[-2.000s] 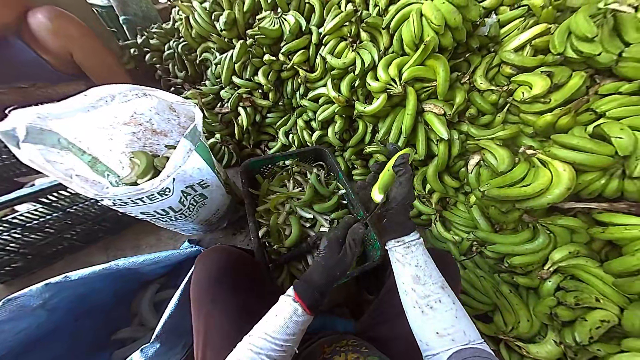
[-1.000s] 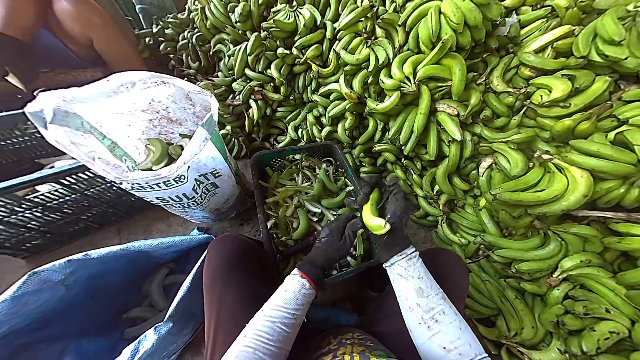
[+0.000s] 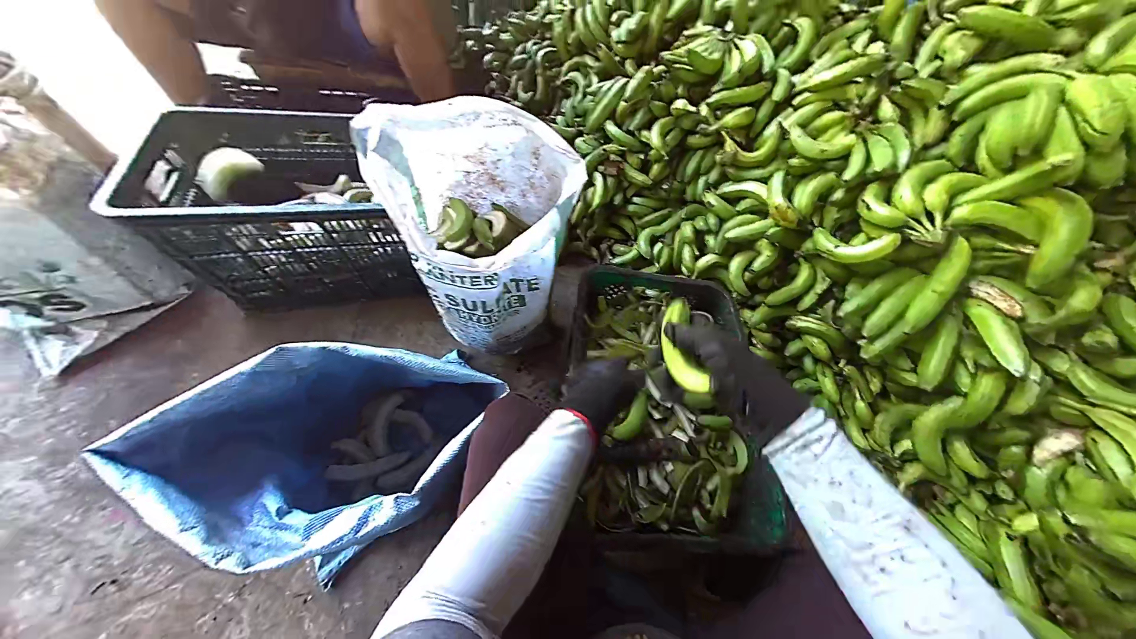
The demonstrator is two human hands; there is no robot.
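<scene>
A dark glove covers my right hand [image 3: 723,368], which grips a green banana [image 3: 683,351] held upright over a dark plastic crate [image 3: 765,497]. Beside it on the left, my left hand [image 3: 603,390], also gloved, has its fingers curled near the banana; a thin dark shape by its fingertips is blurred, so I cannot tell whether it holds a tool. Banana peels [image 3: 657,488] and a few green pieces fill the crate between my knees. Further left, a blue woven sack [image 3: 266,426] lies with its mouth spread, peeled bananas [image 3: 382,444] inside.
Green bananas [image 3: 887,222] are heaped along the back and right. A white printed sack [image 3: 479,302] holding green pieces stands behind the peel crate. Left of it is a black crate [image 3: 293,257] with pale pieces inside. Another person [image 3: 293,35] sits behind that crate.
The view has swung left, bringing the black crate and more of the blue sack into sight. The banana stays in my right hand, now more upright and over the peels.
</scene>
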